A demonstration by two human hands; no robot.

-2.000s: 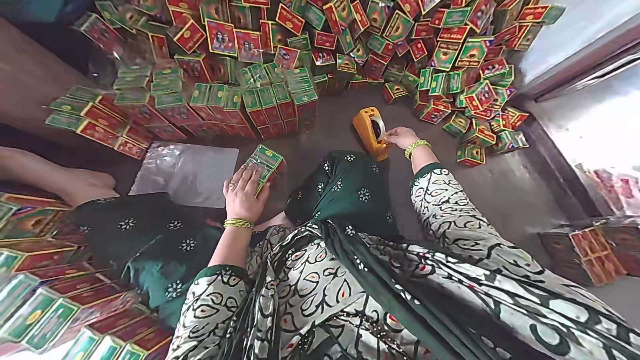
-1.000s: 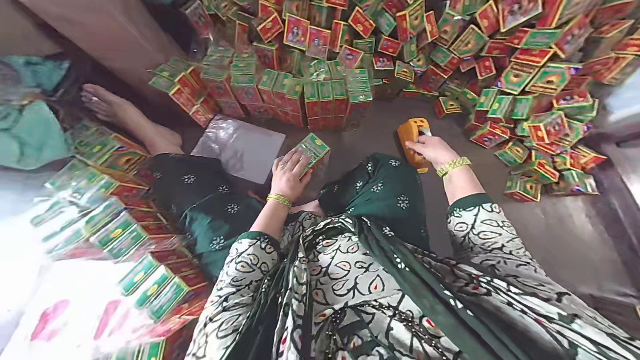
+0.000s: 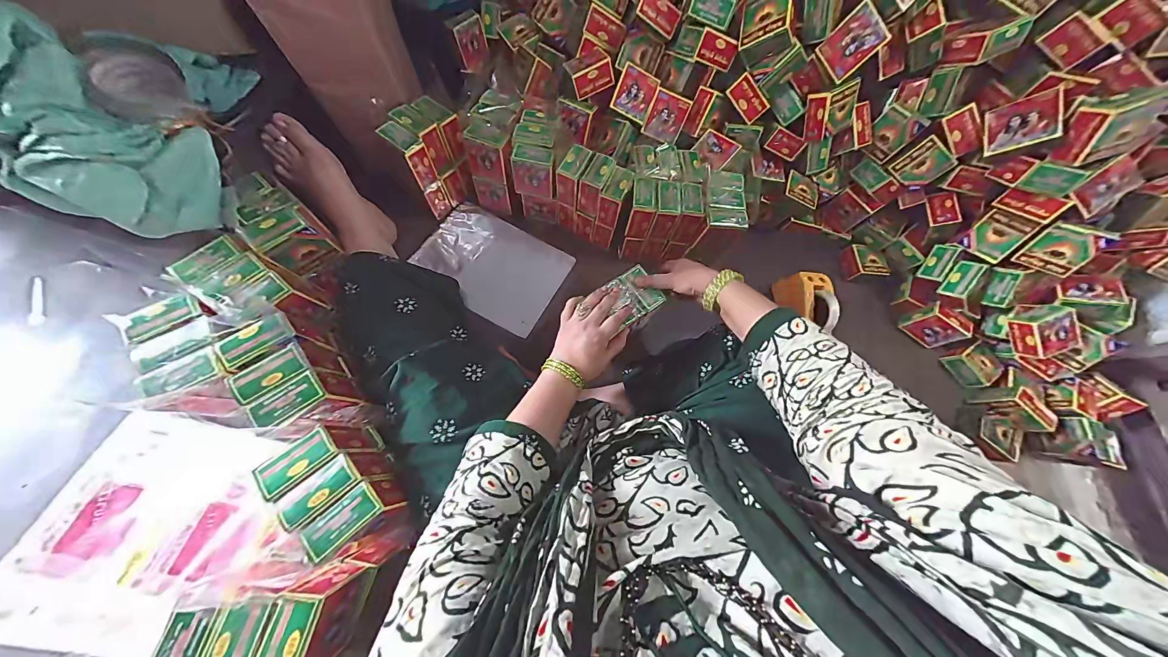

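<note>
In the head view my left hand (image 3: 589, 336) rests with spread fingers on a green printed box, or small bundle of boxes (image 3: 639, 294), between my legs. My right hand (image 3: 686, 276) touches the far right edge of the same bundle, its fingers bent over it. Shiny clear film seems to cover the bundle. A yellow-orange tape dispenser (image 3: 801, 294) stands on the dark floor, right of my right wrist, apart from both hands. Left of the bundle lies a flat stack of clear plastic sheets or bags (image 3: 522, 274).
Upright rows of red and green boxes (image 3: 593, 187) stand beyond the hands. A large loose heap of such boxes (image 3: 949, 164) spreads at the right. Wrapped boxes (image 3: 274, 374) line the left, beside a white printed plastic sack (image 3: 119, 520). A teal cloth (image 3: 100, 155) lies at upper left.
My right hand has left the tape dispenser and moved left to the green bundle. The dispenser now stands alone. My left hand has stayed at the bundle. The view has shifted left.
</note>
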